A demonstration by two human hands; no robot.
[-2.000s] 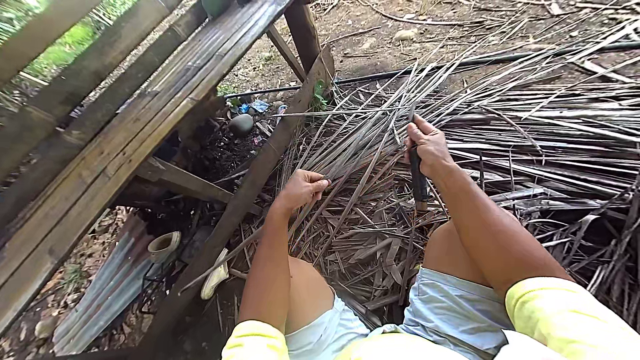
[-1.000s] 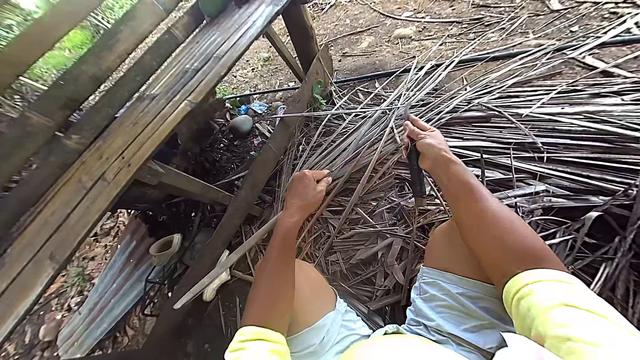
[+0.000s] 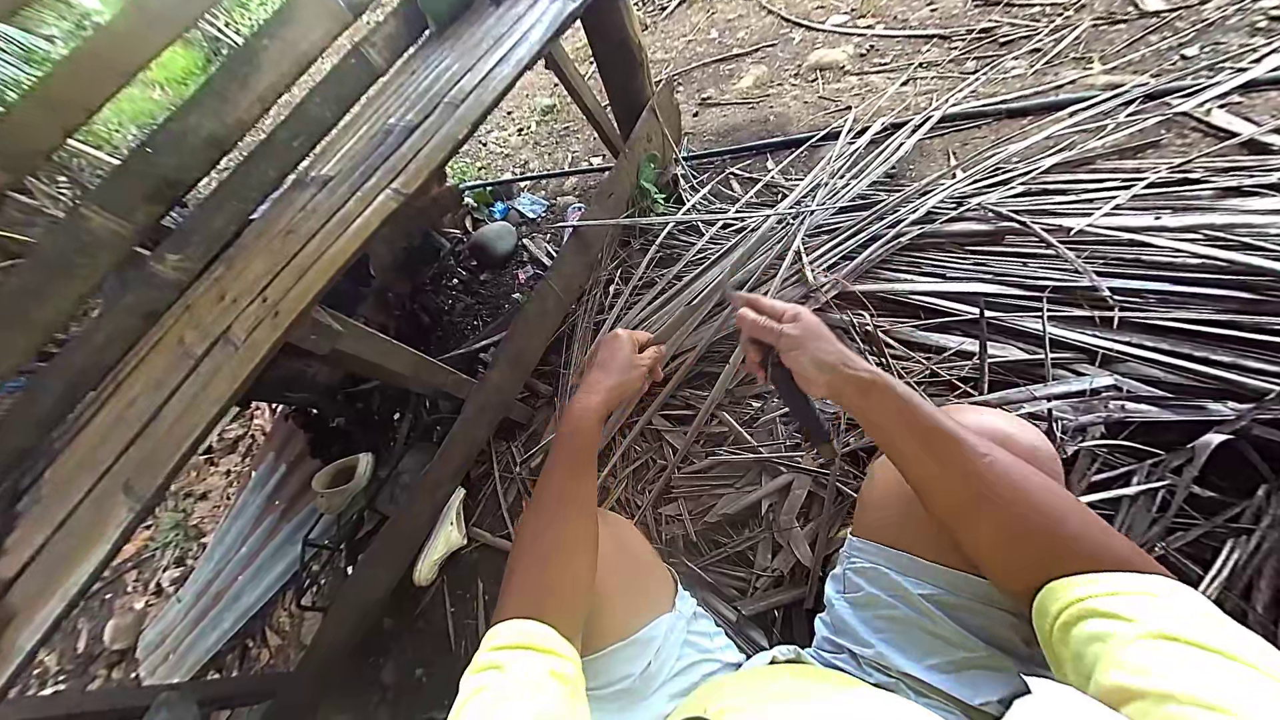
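My left hand is closed on the end of a dry palm frond strip, which runs up and to the right between my hands. My right hand grips a knife by its dark handle, just right of the strip; the blade is hard to make out against the leaves. Beyond both hands spreads a loose bundle of thin dry palm leaf strips. Short cut leaf pieces litter the ground between my knees.
A bamboo-slat bench with a wooden brace stands at the left. Beneath it are a rounded stone, a pale shoe, a worn container and a corrugated metal sheet. A black hose crosses the ground behind the leaves.
The long pale strip that stretched down-left past my left hand one second ago no longer shows there. My left hand has stayed near the same place, and my right hand still holds the knife.
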